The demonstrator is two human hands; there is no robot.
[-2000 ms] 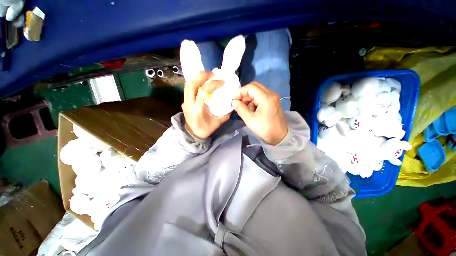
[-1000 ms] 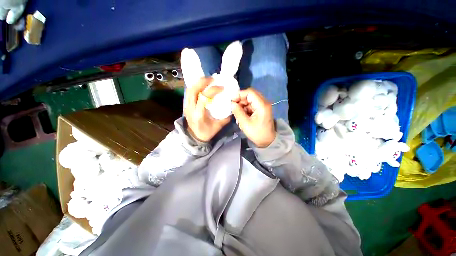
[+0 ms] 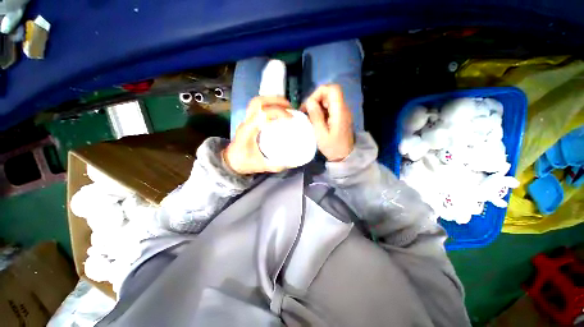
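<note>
A white plush rabbit head point(image 3: 287, 142) is held above my lap, its round side turned up towards me and one long ear pointing away. My left hand point(image 3: 251, 142) is wrapped around its left side and grips it. My right hand point(image 3: 330, 121) is just right of the head with its fingertips pinched together near the head's upper right edge. A needle or thread in the right fingertips is too small to make out. The second ear is hidden.
A cardboard box point(image 3: 137, 167) with white pieces stands at left. A blue basket point(image 3: 516, 150) full of white pieces is at right, beside a yellow bag point(image 3: 549, 115) and a red plastic stool point(image 3: 558, 287). A blue-covered table edge point(image 3: 211, 35) lies ahead.
The rabbit head has been turned in my left hand, so its round side shows and only one ear is seen. My right hand has moved up and slightly away from me.
</note>
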